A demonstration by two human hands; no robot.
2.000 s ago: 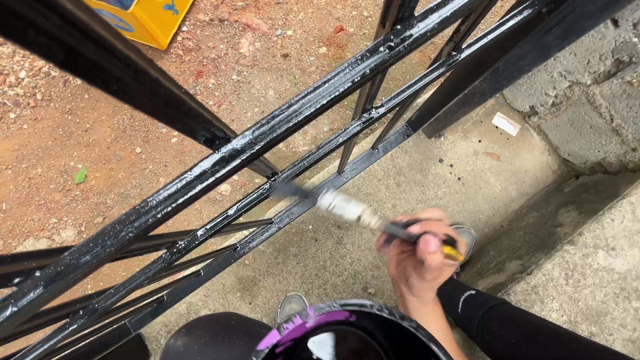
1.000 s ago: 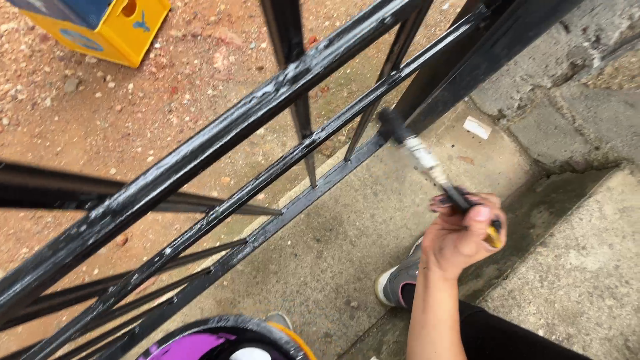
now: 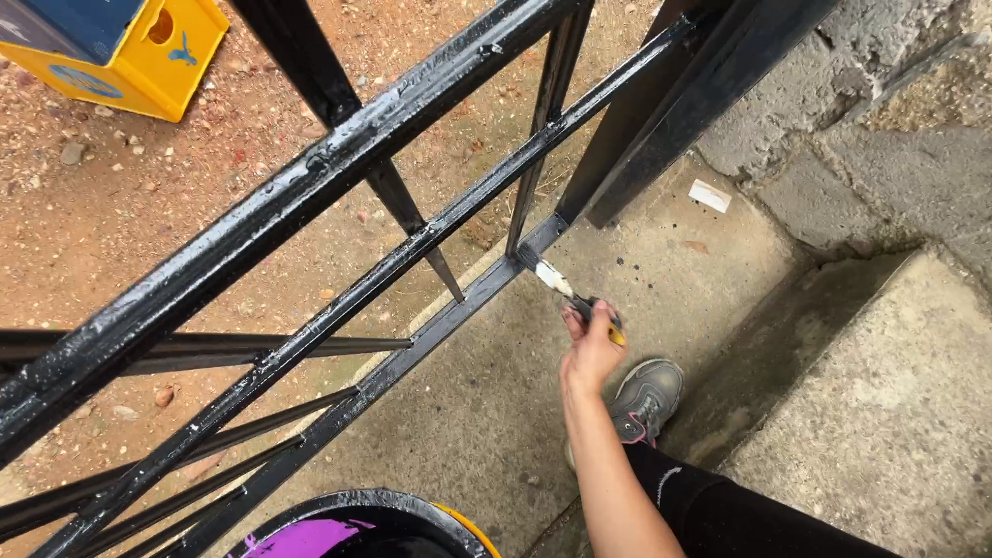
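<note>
My right hand (image 3: 595,333) holds a paintbrush (image 3: 553,277) by its dark and yellow handle. The brush's dark bristles touch the bottom rail (image 3: 484,285) of a black metal railing, beside the foot of an upright bar. Wet, glossy black paint shows on the upper rail (image 3: 256,209) and the middle rail (image 3: 380,267). At the bottom edge is a paint bucket (image 3: 310,539) with dark paint and a purple patch inside; what supports it is hidden. My left hand is out of view.
A yellow and blue crate (image 3: 159,66) stands on reddish gravel beyond the railing. A thick black post (image 3: 697,101) rises at the right, near a stone wall (image 3: 845,178). My shoe (image 3: 649,395) is on the concrete beside a raised step (image 3: 891,411).
The brush has moved along the bottom rail, from near the post a second ago to the foot of an upright bar. My right hand still holds it.
</note>
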